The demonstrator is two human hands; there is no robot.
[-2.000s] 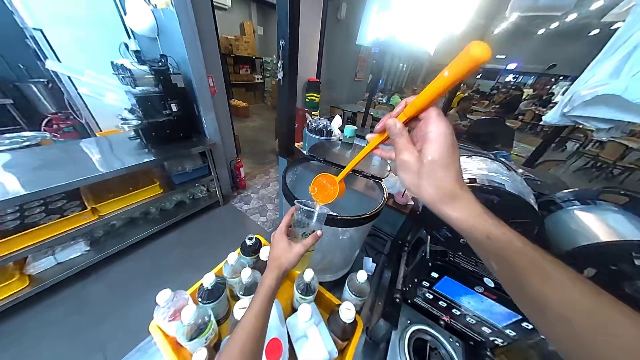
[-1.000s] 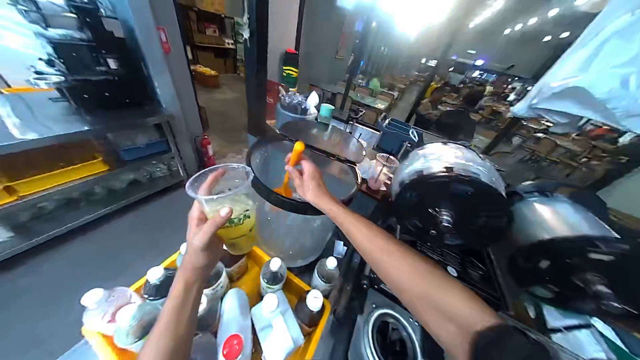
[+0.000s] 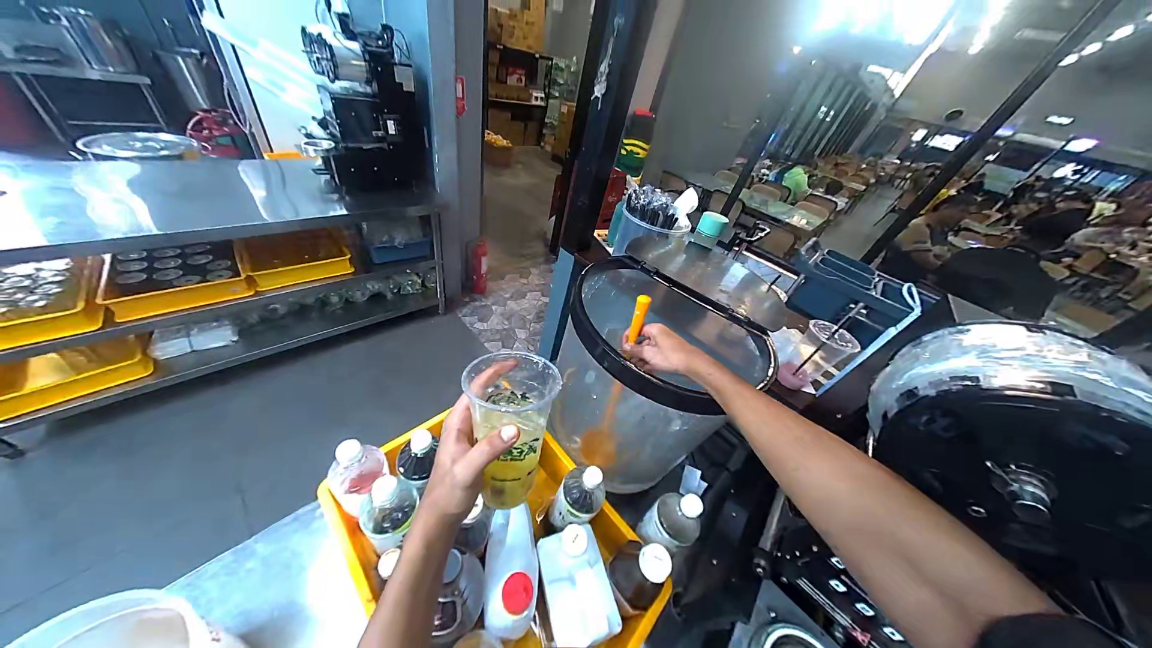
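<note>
My left hand (image 3: 472, 450) grips a clear plastic cup (image 3: 515, 409) of yellow-green drink, with dark bits near the top and green print on its side. My right hand (image 3: 661, 348) holds the orange handle of a ladle (image 3: 640, 317) at the opening of a large translucent bin (image 3: 630, 450) with a black rim. The ladle's bowl shows blurred through the bin's wall, low down. Below the cup, a yellow crate (image 3: 549, 486) holds several capped bottles and a white jug (image 3: 576, 585).
At right stand a black machine with a domed lid (image 3: 1017, 351) and a dark caddy (image 3: 850, 292). Behind the bin is a container of wrapped straws or utensils (image 3: 650, 220). A steel counter (image 3: 216, 198) lies left, a white tub (image 3: 117, 621) lower left. People sit at tables beyond the glass.
The ladle, raised over the cup two seconds ago, has gone down into the bin with my right hand. The cup, beside the bin's rim then, is now left of it, holding yellow-green drink.
</note>
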